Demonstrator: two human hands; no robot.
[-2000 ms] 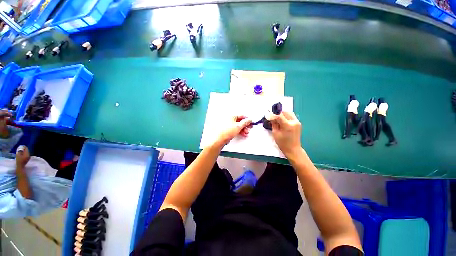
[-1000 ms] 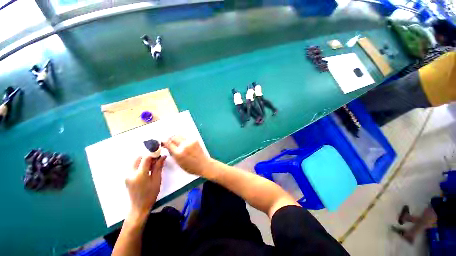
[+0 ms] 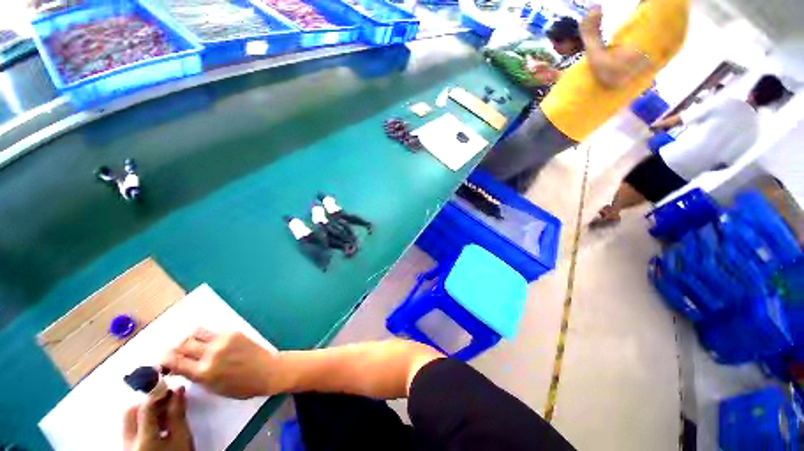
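Note:
My left hand (image 3: 159, 426), cut off by the bottom edge, holds a figure body (image 3: 144, 380) with a black rounded end and a pale middle over the white work board (image 3: 225, 322). My right hand (image 3: 220, 363) touches the figure's right side with its fingertips; whether it pinches a small part is hidden. A purple round item (image 3: 122, 326) sits on the tan cardboard (image 3: 66, 348) behind the board. Several black figures with white middles (image 3: 324, 231) lie side by side on the green bench beyond the board.
One figure (image 3: 128, 184) lies on the belt. Blue parts bins (image 3: 123, 53) stand beyond it. A blue stool (image 3: 485, 291) and blue tray (image 3: 529, 233) are right of the bench. A person in yellow (image 3: 608, 75) and one in white (image 3: 714, 141) stand farther right. Another white board (image 3: 451, 141) lies farther along.
The view has swung right, so bench items appear farther left and the people and stacked blue bins show. Both hands stay together at the figure; the right hand came off its earlier upper grip.

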